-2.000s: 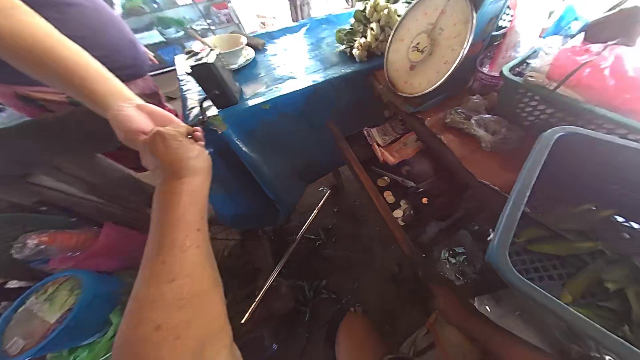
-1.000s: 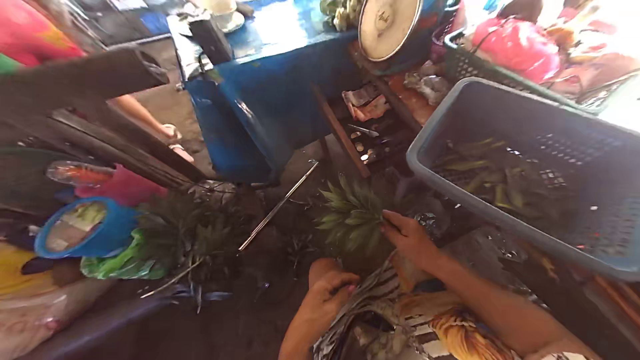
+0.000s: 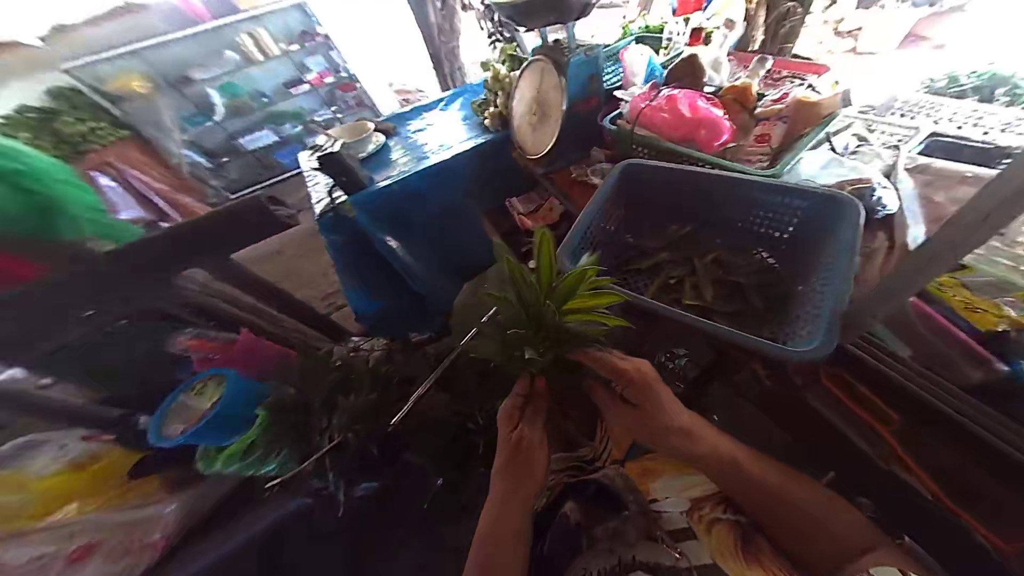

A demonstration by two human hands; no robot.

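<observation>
A bunch of pointed green leaves [image 3: 552, 300] stands upright in front of me. My left hand [image 3: 524, 412] closes on its base from below, thumb and fingers together. At the right side of the base, my right hand [image 3: 636, 392] touches the lower leaves with bent fingers; its exact grip is partly hidden. A thin metal rod [image 3: 440, 372] slants just left of the bunch. Darker leafy bunches [image 3: 320, 400] lie farther left in shadow. To the right sits a grey-blue plastic crate [image 3: 824, 320] with green pods or leaves at its bottom.
Beyond my hands stands a table with a blue cover [image 3: 400, 240], bearing a bowl [image 3: 352, 138] and a dial scale [image 3: 538, 106]. A green basket [image 3: 752, 166] of bagged goods is behind the crate. A blue tub [image 3: 240, 408] stands at left, near dark wooden beams [image 3: 200, 232].
Two seconds ago an outstretched forearm met another person's hand at the left; that person's arm is gone from there. The leafy bunch, beside my right hand a second ago, is now between both hands.
</observation>
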